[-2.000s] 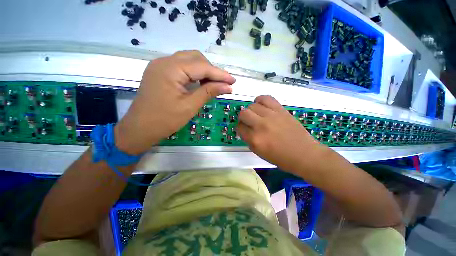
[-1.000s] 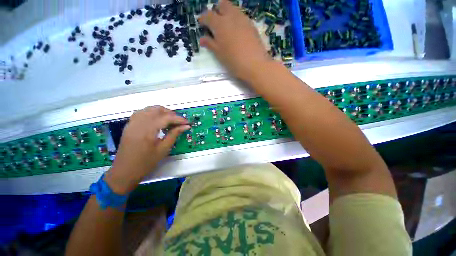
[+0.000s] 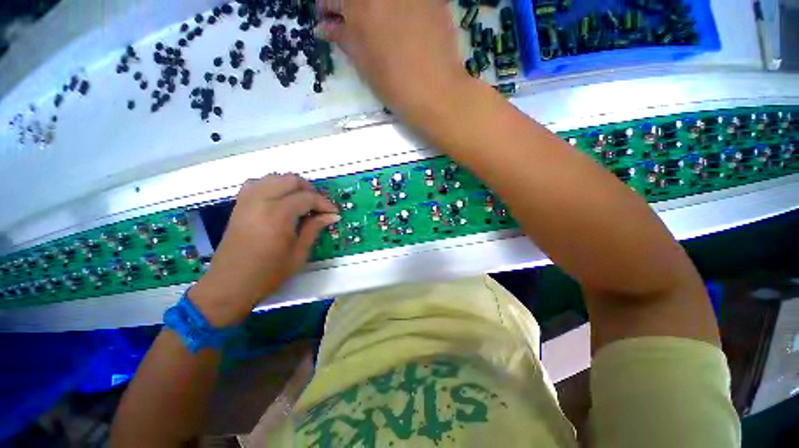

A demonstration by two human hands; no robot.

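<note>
A long green circuit board (image 3: pixel 412 214) lies between the conveyor rails, dotted with small red, blue, white and black parts. My left hand (image 3: pixel 276 219) is over the board's left end, thumb and forefinger brought together at its surface; I cannot tell if a part is between them. My right hand (image 3: pixel 385 35) reaches across to the bench at the top edge, partly cut off, among small black capacitors (image 3: pixel 285 52) and striped large capacitors (image 3: pixel 486 44). What its fingers hold is hidden.
A blue bin (image 3: pixel 618 59) of large capacitors stands at the upper right. The near metal rail (image 3: pixel 420 261) runs before my lap. A dark gap separates the left board (image 3: pixel 96 254) from the middle one. Tiny pale parts (image 3: pixel 33 129) lie far left. A pen-like object (image 3: pixel 765 31) lies far right.
My right hand has gone from the board up to the loose capacitors, and most recently a little left. My left hand has come down onto the board. The view has shifted.
</note>
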